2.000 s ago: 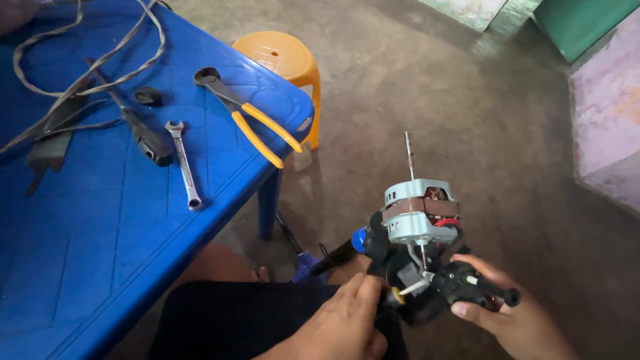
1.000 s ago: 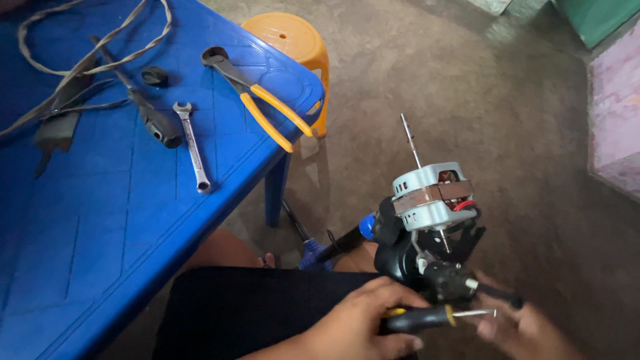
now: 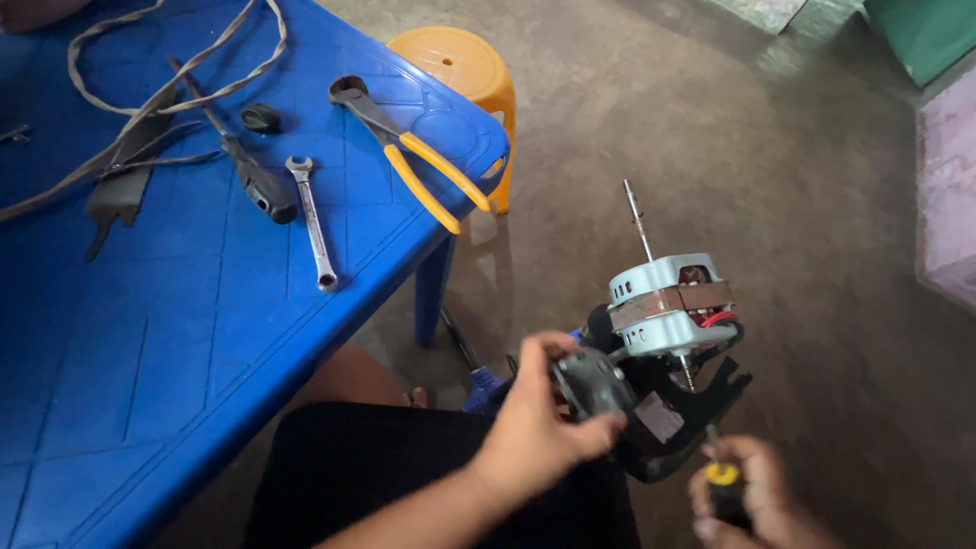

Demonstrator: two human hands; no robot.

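My left hand [image 3: 545, 412] grips a dark gearbox-like part [image 3: 595, 381] between thumb and fingers, just left of the black plastic motor bracket [image 3: 671, 450]. In my right hand [image 3: 751, 488], at the lower right, is a screwdriver [image 3: 723, 484] with a black and yellow handle, its short shank pointing up. Above and between the hands, an electric fan motor [image 3: 671, 303] with silver end covers, a brown core and a long steel shaft is tilted on its stand. A threaded rear shaft end and red wire show on it.
On the blue plastic table [image 3: 191, 328] lie end-cutting pliers [image 3: 412, 152] with orange handles, a combination wrench [image 3: 313, 225], a black-handled screwdriver [image 3: 255, 179], a black knob [image 3: 260, 118] and a twisted cord [image 3: 99, 99]. An orange stool [image 3: 457, 65] stands behind the table's corner.
The screwdriver has passed from my left hand to my right. My left hand now holds the dark gearbox-like part, which sat behind the motor one second ago.
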